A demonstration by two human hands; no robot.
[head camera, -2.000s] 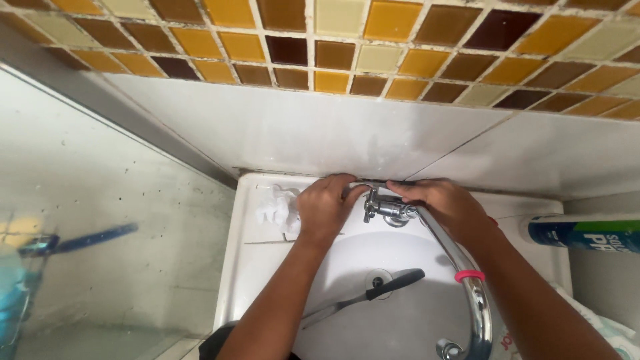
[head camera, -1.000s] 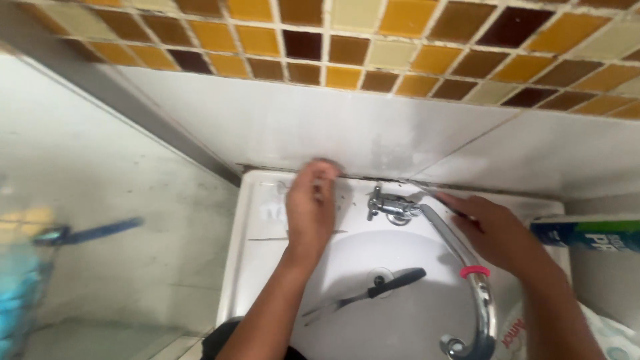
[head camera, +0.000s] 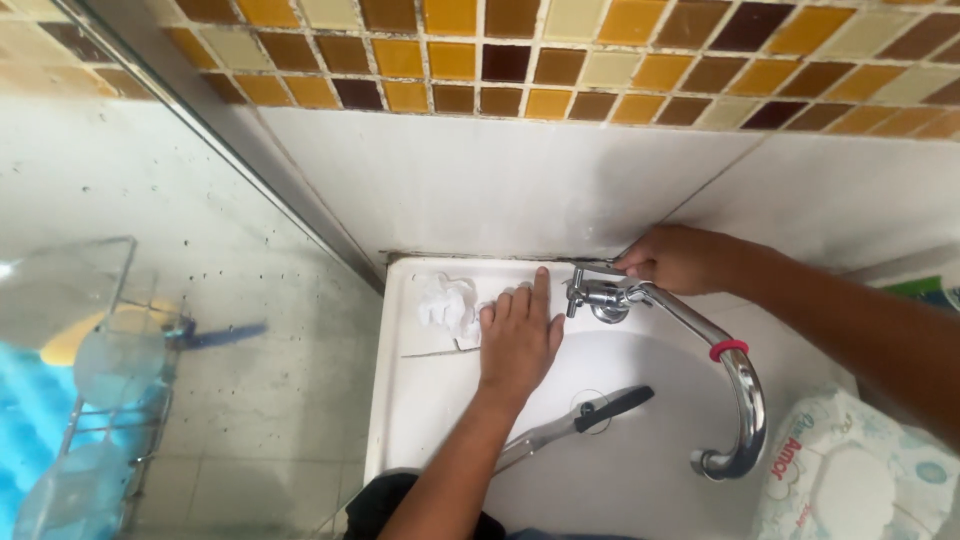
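Observation:
My right hand [head camera: 671, 259] grips a thin metal tool [head camera: 600, 267], perhaps a blade, behind the chrome faucet [head camera: 600, 294]; its tip lies at the dark joint between the white sink's back edge [head camera: 495, 264] and the wall. My left hand [head camera: 519, 334] rests on the sink's back ledge, left of the faucet, fingers spread and holding nothing. Beside it lies a crumpled white wipe or paper [head camera: 448, 304]. A tool with a black handle [head camera: 615, 409] lies in the basin across the drain. A pink ring [head camera: 728, 349] circles the faucet's curved spout.
A pack of wipes [head camera: 855, 480] sits at the lower right. Part of a green and blue container [head camera: 922, 289] shows behind my right arm. At left stands a glass panel with a metal edge [head camera: 225, 165]; a wire rack [head camera: 127, 300] with bottles shows through it.
My left hand has moved from beside the faucet, lifted away, and now lies flat on the ledge. My right hand, farther right a second ago, is back close behind the faucet with the tool.

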